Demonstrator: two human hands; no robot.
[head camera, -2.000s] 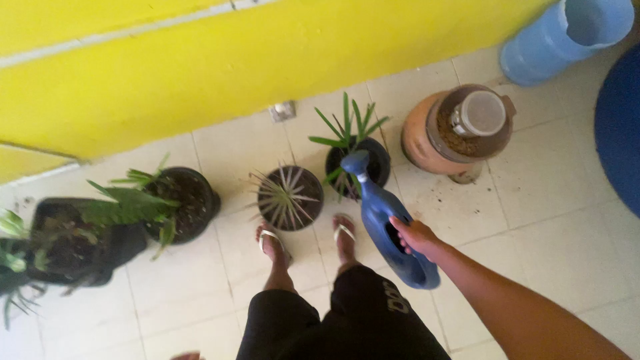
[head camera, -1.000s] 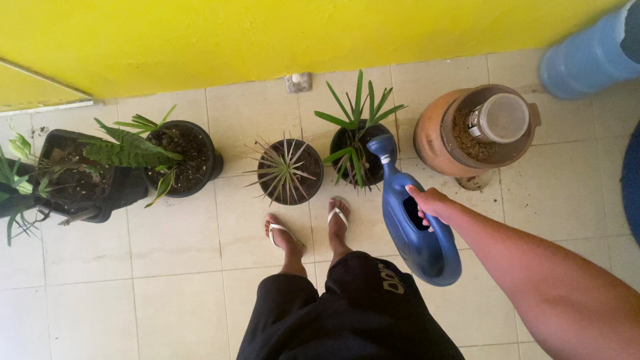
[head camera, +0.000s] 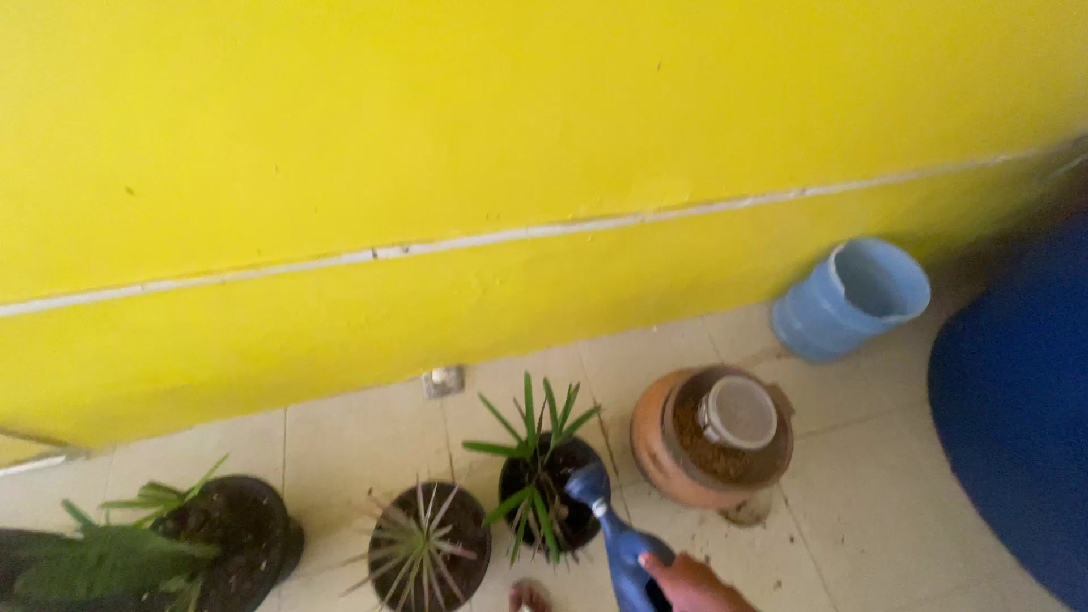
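Observation:
My right hand grips the handle of a blue plastic watering can at the bottom edge of the view. The can's spout head is over the dark soil of a black pot with a green long-leaved plant. Whether water flows cannot be made out. Just left of that pot stands a pot with a spiky, pale, narrow-leaved plant. My left hand is out of view.
A clay pot holds soil and a round lidded container. Behind it stand a light blue plastic bucket and a large blue tank. At left is a black pot with a broad-leaved plant. A yellow wall borders the tiled floor.
The view has tilted strongly up toward the wall. The watering can stays in my right hand, its spout head at the same green plant's pot.

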